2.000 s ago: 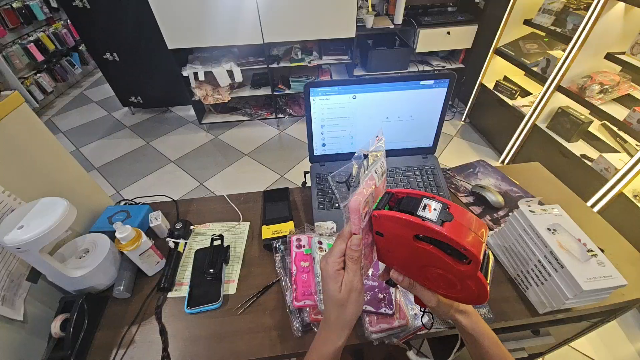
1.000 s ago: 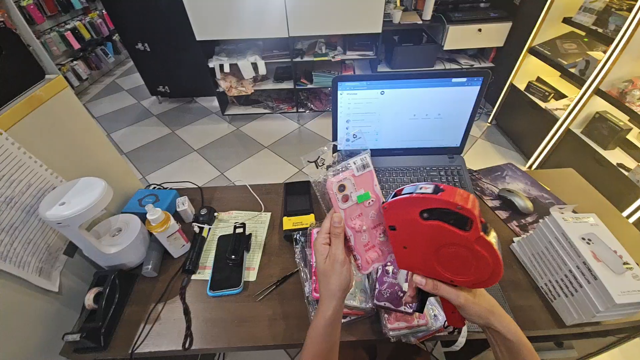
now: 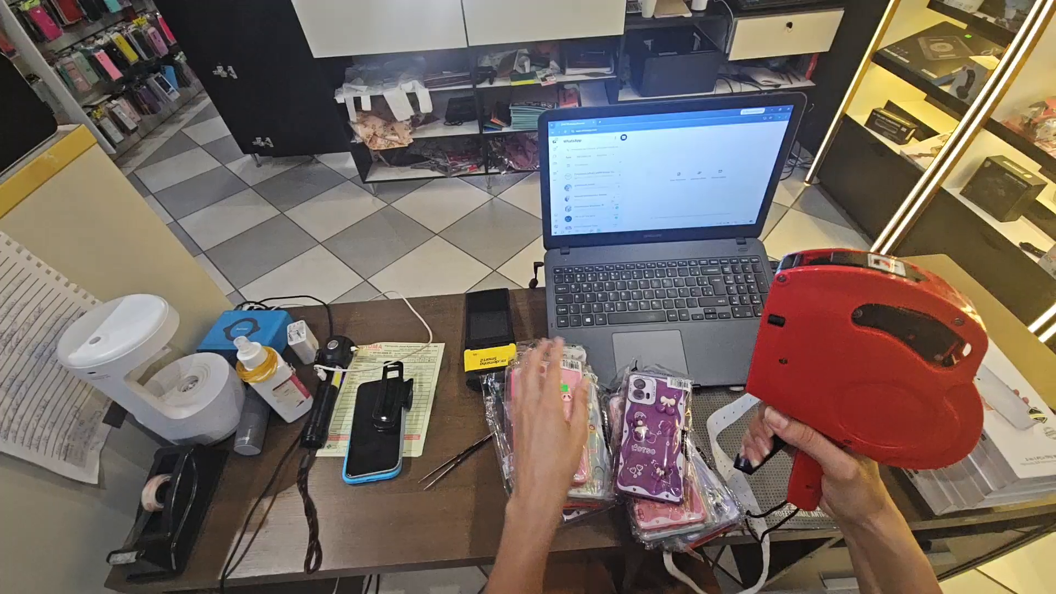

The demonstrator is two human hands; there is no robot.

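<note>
My right hand [image 3: 825, 462] grips the handle of a red price labeling gun [image 3: 874, 363], raised above the right part of the desk. My left hand [image 3: 549, 421] is over a pile of bagged phone cases [image 3: 587, 462], with its fingers extended; whether it still touches the top pink case is hard to tell. Just right of it lies a second pile, with a purple phone case [image 3: 652, 437] in clear plastic on top. A green sticker shows on the pink case between my left fingers.
An open laptop [image 3: 660, 305] stands behind the piles. Tweezers [image 3: 456, 459], a phone with a blue edge [image 3: 375, 429], a black and yellow device [image 3: 488, 330], a spray bottle [image 3: 272, 379] and a tape dispenser [image 3: 169, 511] lie leftward. White boxes [image 3: 1006, 421] are stacked at right.
The pink case that my left hand held up is down on the left pile, and that hand has lowered with it. The labeling gun has moved right, away from the left hand.
</note>
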